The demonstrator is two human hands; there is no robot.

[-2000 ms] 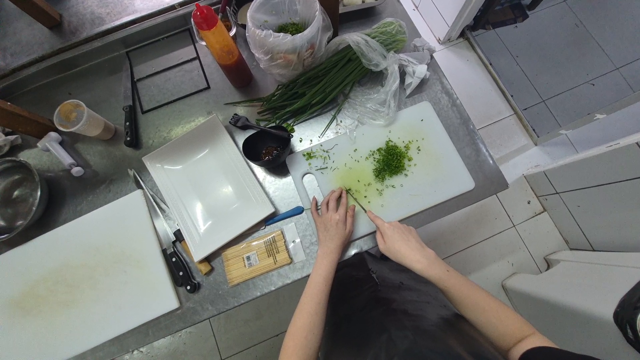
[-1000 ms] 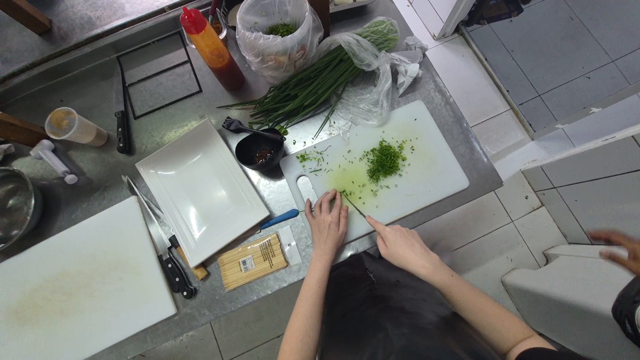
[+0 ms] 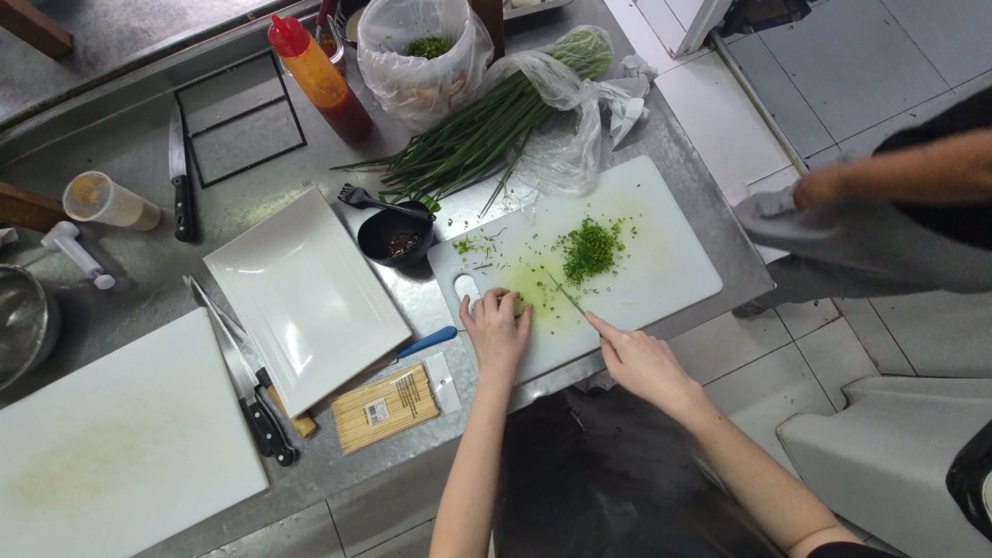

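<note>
My right hand (image 3: 639, 360) grips a kitchen knife (image 3: 567, 294), its handle mostly hidden in the fingers and its blade low over the white cutting board (image 3: 659, 256). With curled fingers my left hand (image 3: 496, 322) rests on the board near the handle slot; greenery at its fingertips is too small to make out. A mound of finely cut green chives or scallions (image 3: 590, 249) lies beyond the blade, with scattered bits around it. Behind the board, long green stalks (image 3: 473, 147) lie partly inside a clear plastic bag (image 3: 573, 151).
Left of the board are a black bowl (image 3: 397, 236) with a brush, a white rectangular plate (image 3: 310, 298), packaged wooden skewers (image 3: 385, 408) and knives (image 3: 267, 430) beside another cutting board (image 3: 124, 434). A sauce bottle (image 3: 325, 85) stands behind. Another person (image 3: 883, 201) is at the right.
The knife blade has moved right, away from my left fingers, opening a gap between them. Another person, only a hand at the right edge one second ago, now shows by an arm and legs.
</note>
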